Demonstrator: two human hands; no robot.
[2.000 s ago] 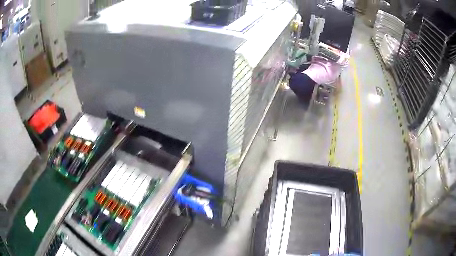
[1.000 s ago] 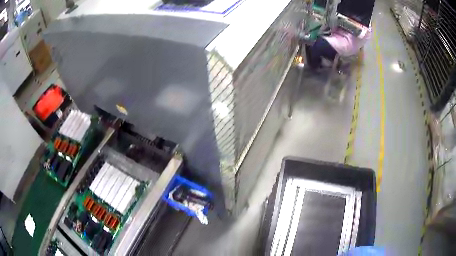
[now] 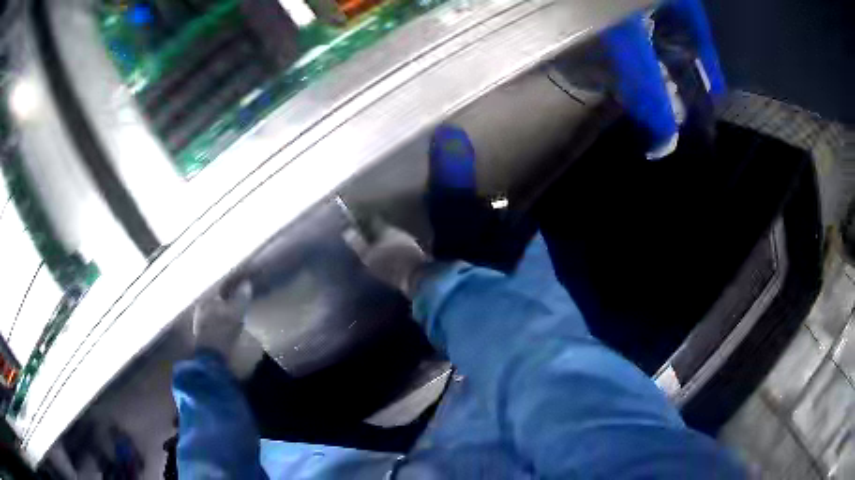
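Note:
The view is strongly blurred and tilted. My left hand (image 3: 220,323), pale below a light-blue sleeve, is low beside the silver conveyor rail (image 3: 281,187). My right hand (image 3: 389,258) is farther right, also below the rail's edge. A thin dark and light shape shows at its fingertips; whether it is held cannot be told. The left fingers are too blurred to read. Part of a green circuit board (image 3: 220,84) with dark parts shows at the upper left, beyond the rail, away from both hands.
The bright blue holder (image 3: 642,84) hangs at the upper right, with a whitish item. A rounded blue-tipped shape (image 3: 452,159) stands near my right hand. A black tray (image 3: 731,309) with a pale inner edge is at the right.
The view has swung down and closer to the rail. Both hands and sleeves have come into view. The machine front and the aisle have left the picture.

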